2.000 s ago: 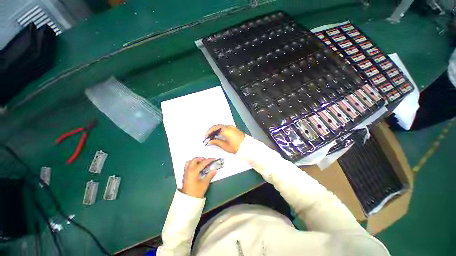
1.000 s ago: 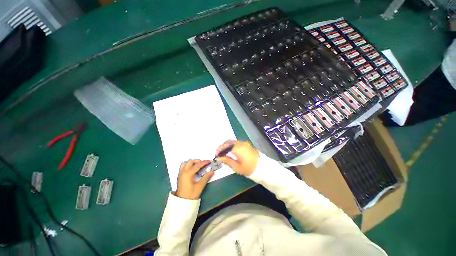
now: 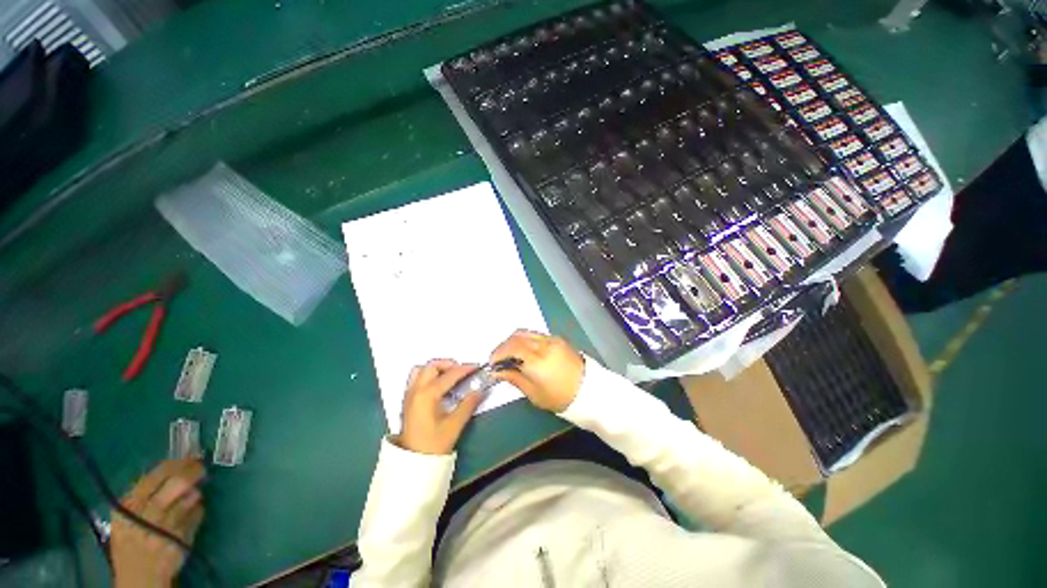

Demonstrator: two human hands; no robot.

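My left hand (image 3: 432, 407) holds a small grey-clear electronic module (image 3: 468, 388) over the lower part of the white paper sheet (image 3: 442, 287). My right hand (image 3: 545, 370) holds a thin dark pen-like tool (image 3: 503, 364) at the module's right end. The two hands are close together. My fingers hide part of the module and the tool's tip. The black blister tray (image 3: 643, 149) lies beyond the paper at right, with many pockets that look empty and a row of pale modules with red marks (image 3: 775, 245) along its near edge.
Loose modules (image 3: 195, 374) and red-handled pliers (image 3: 146, 331) lie at left. Another person's hand (image 3: 159, 511) touches a module there, near black cables. A translucent bag (image 3: 258, 244) lies left of the paper. A second filled tray (image 3: 844, 132) and a carton (image 3: 907, 345) are at right. Another person's dark clothing (image 3: 976, 247) shows.
Another person's hand has come in at lower left, onto a loose module. My right hand has brought the tool from above the paper to the module in my left hand. The view has shifted slightly.
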